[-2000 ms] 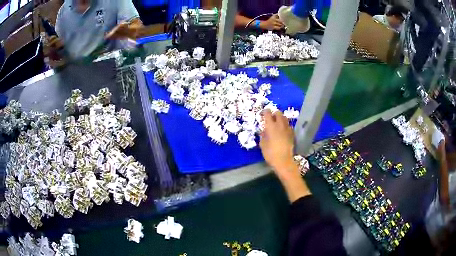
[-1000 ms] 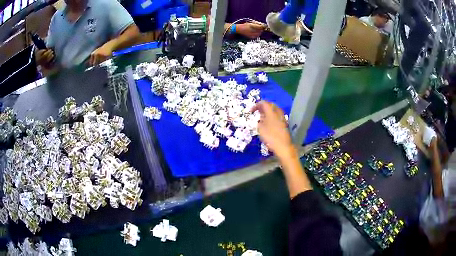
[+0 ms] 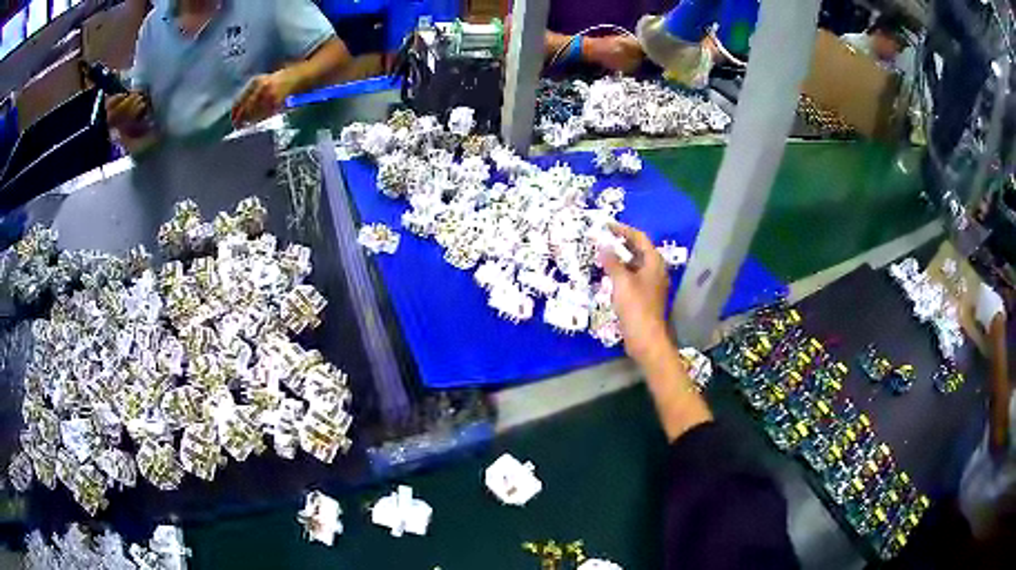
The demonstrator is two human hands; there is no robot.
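Observation:
My right hand [image 3: 643, 292] is over the right side of the heap of white assemblies [image 3: 524, 239] on the blue sheet [image 3: 446, 340]. A white piece [image 3: 613, 247] shows at its fingertips. Three single white housings [image 3: 514, 480] lie on the green mat [image 3: 468, 534] near me, with a small cluster of brass contacts [image 3: 554, 552] at the bottom edge. My left hand is not in the picture.
A large heap of housings with contacts [image 3: 184, 356] covers the black mat at left. A metal post [image 3: 741, 167] stands just right of my hand. Rows of dark green modules [image 3: 824, 429] lie at right. A person [image 3: 228, 67] sits opposite; others work behind and at right.
A third white housing now lies on the green mat; it was absent two seconds ago. My right hand remains at the blue-sheet heap, now with a white piece at its fingertips. The view has shifted slightly.

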